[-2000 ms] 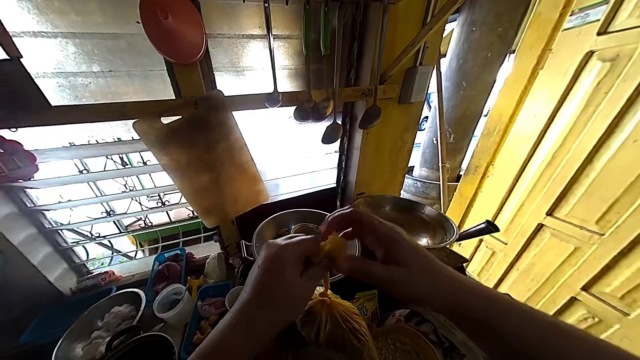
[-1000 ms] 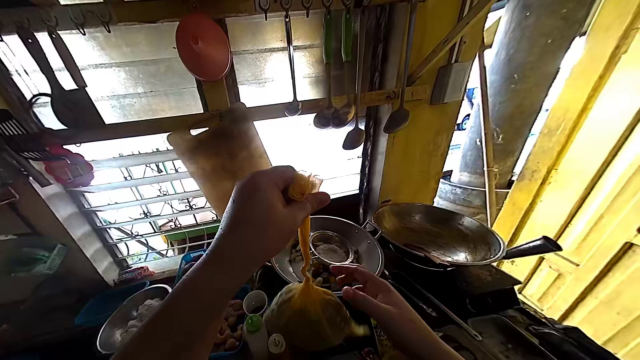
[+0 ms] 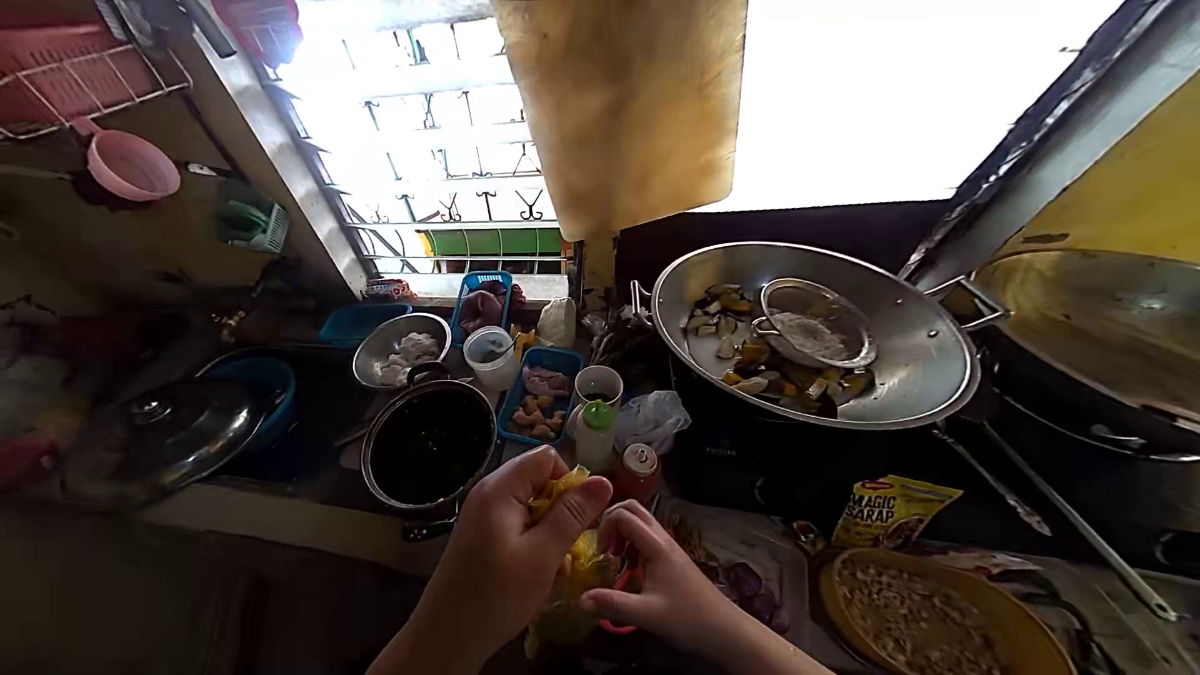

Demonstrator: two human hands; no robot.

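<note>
My left hand (image 3: 511, 534) is closed around the gathered top of a yellow plastic bag (image 3: 562, 609) at the lower middle. Just to its right is my right hand (image 3: 656, 572), fingers curled beside the bag's neck; whether it pinches the plastic cannot be told. Something red, partly hidden, shows behind its fingers. Past the hands stand a bottle with a green cap (image 3: 596, 436) and a drink can (image 3: 638, 469). A large metal wok (image 3: 919, 375) holds cut vegetables and a metal strainer (image 3: 814, 323) with whitish contents.
Left of the bottle are a dark-filled pot (image 3: 429, 448), a steel bowl of pale food (image 3: 380, 352) and a blue basket of meat (image 3: 511, 412). A yellow seasoning packet (image 3: 891, 511) and a yellow-brown dish of bits (image 3: 1041, 633) lie lower right. Another wok (image 3: 1106, 319) stands at far right.
The view has swung down and left. My left hand stays on the bag's top; my right hand has moved from lower down, near the bag's body, up beside its neck.
</note>
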